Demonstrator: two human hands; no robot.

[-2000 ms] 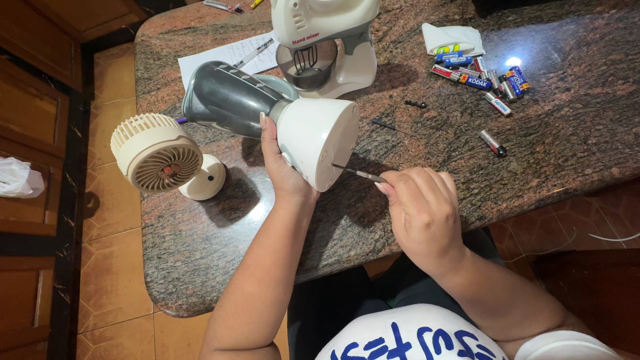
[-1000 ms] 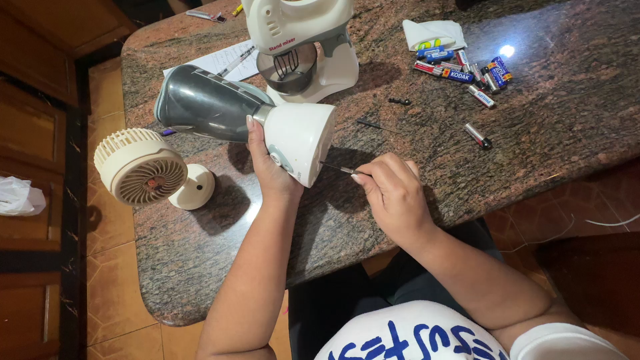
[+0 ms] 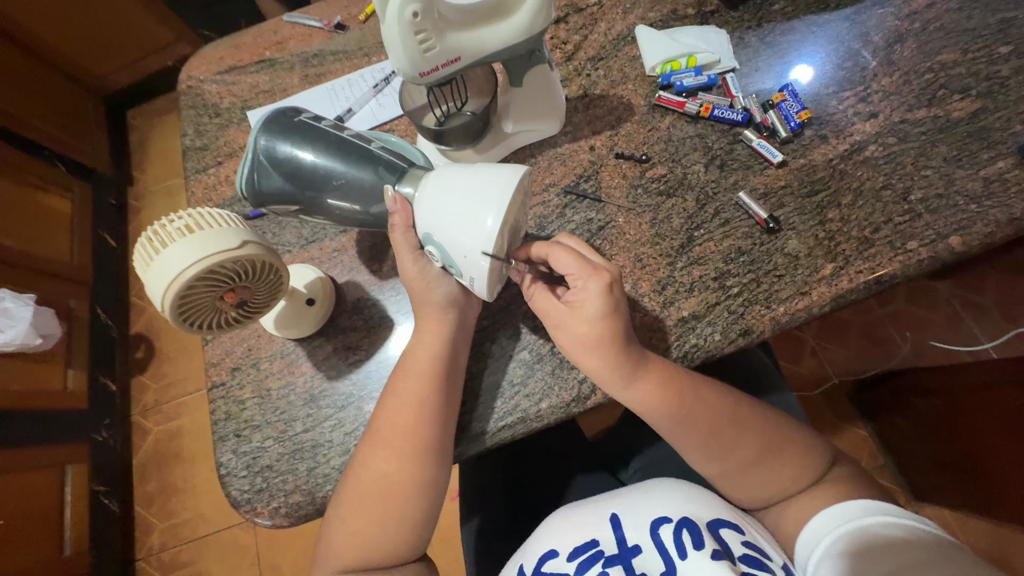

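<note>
A toy blender with a white base (image 3: 464,212) and a dark translucent jug (image 3: 328,168) lies tilted on its side above the granite counter. My left hand (image 3: 436,276) is closed around the white base near the jug's collar. Between the thumb and fingers of my right hand (image 3: 572,300) is a small screwdriver (image 3: 520,262), its dark tip pointing left across the edge of the base. Whether the tip touches the base cannot be told. The underside of the base faces right and is mostly turned away from view.
A cream desk fan (image 3: 232,272) stands left of the blender. Behind are a toy stand mixer (image 3: 480,72) and a paper with a pen (image 3: 368,96). Loose batteries (image 3: 724,114), a white wrapper (image 3: 686,50), a thin dark rod (image 3: 596,197) and a small black part (image 3: 632,158) lie rightward.
The screwdriver tip was at the underside of the base; now it shows across the base's near edge. My right hand has moved closer to the base. My left hand keeps its hold.
</note>
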